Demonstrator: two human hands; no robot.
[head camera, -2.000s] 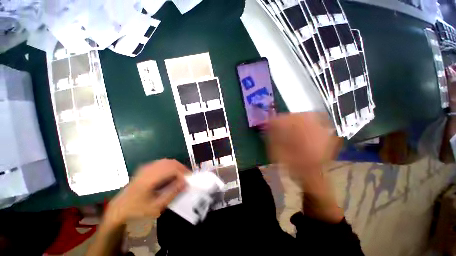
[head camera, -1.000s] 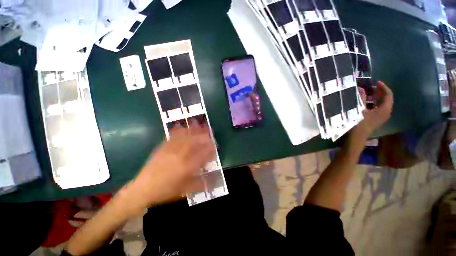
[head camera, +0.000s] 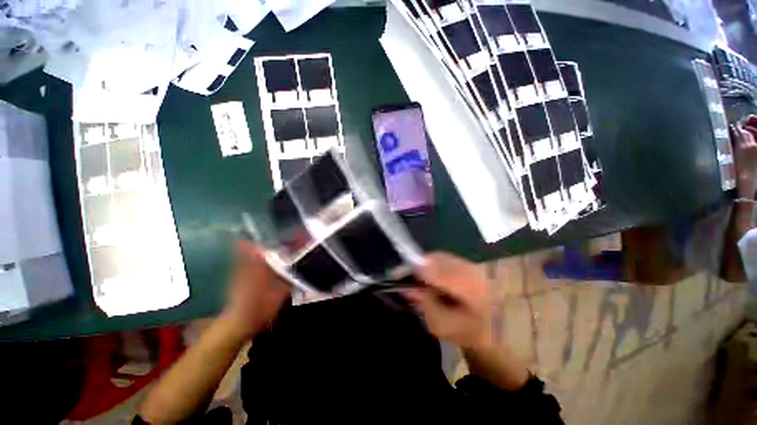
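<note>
A black-square sheet (head camera: 344, 228) is held tilted above the near edge of the table, blurred by motion. My left hand (head camera: 259, 286) is at its lower left edge, fingers blurred; my right hand (head camera: 452, 300) grips its right end. Under it, another black-square sheet (head camera: 305, 124) lies on the green table, its lower part mostly hidden. The grey-square sheet pile (head camera: 124, 224) lies to the left. A fanned stack of black-square sheets (head camera: 544, 124) lies to the right.
The smartphone (head camera: 402, 158) lies right of the middle sheet, the small label (head camera: 231, 129) left of it. A long white sheet (head camera: 456, 158) lies beside the fanned stack. Crumpled liners (head camera: 124, 50) fill the far left; a white block (head camera: 29, 216) stands at left. Another person's hand (head camera: 747, 137) is far right.
My right hand has come back from the right stack with a black-square sheet. My left hand has moved from the middle sheet to the held one. The middle sheet now sits farther up the table.
</note>
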